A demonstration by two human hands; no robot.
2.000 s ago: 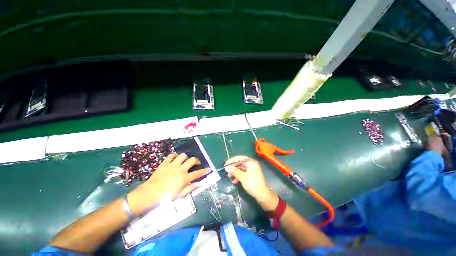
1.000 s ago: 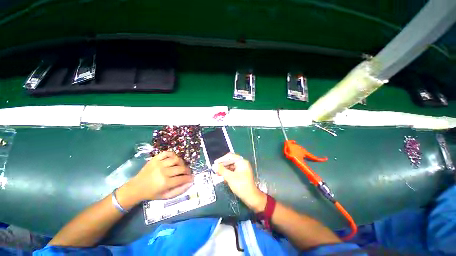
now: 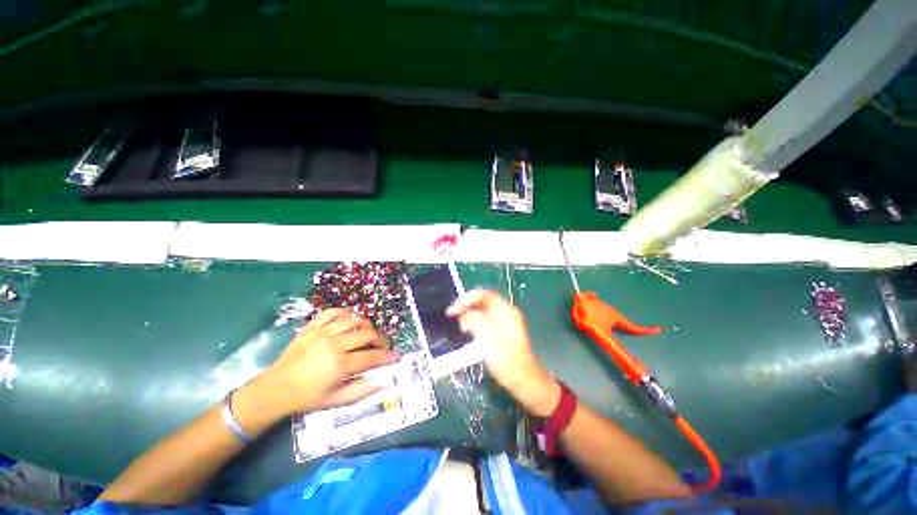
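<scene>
An open phone body (image 3: 347, 426) lies on the green mat near my front, its electronics facing up. My left hand (image 3: 337, 360) rests over its upper left part, fingers curled and close together; what is under the fingertips is hidden. A heap of small dark red, black and silver components (image 3: 360, 290) lies just beyond that hand. A white-framed display (image 3: 436, 302) with a dark centre lies right of the heap. My right hand (image 3: 491, 327) is over its right edge, thumb and forefinger near each other; I cannot tell whether they pinch anything.
An orange air blow gun (image 3: 613, 337) lies right of my hands, its hose curving towards me. Beyond the white strip (image 3: 312, 242), the belt carries a black compartment tray (image 3: 337, 171) and phone bodies (image 3: 512, 185). A pinkish component pile (image 3: 830, 313) and a blue sleeve are far right.
The view has swung right since the earliest frame. My left hand has moved from the display to the phone body. My right hand has shifted up and right over the display since one second ago.
</scene>
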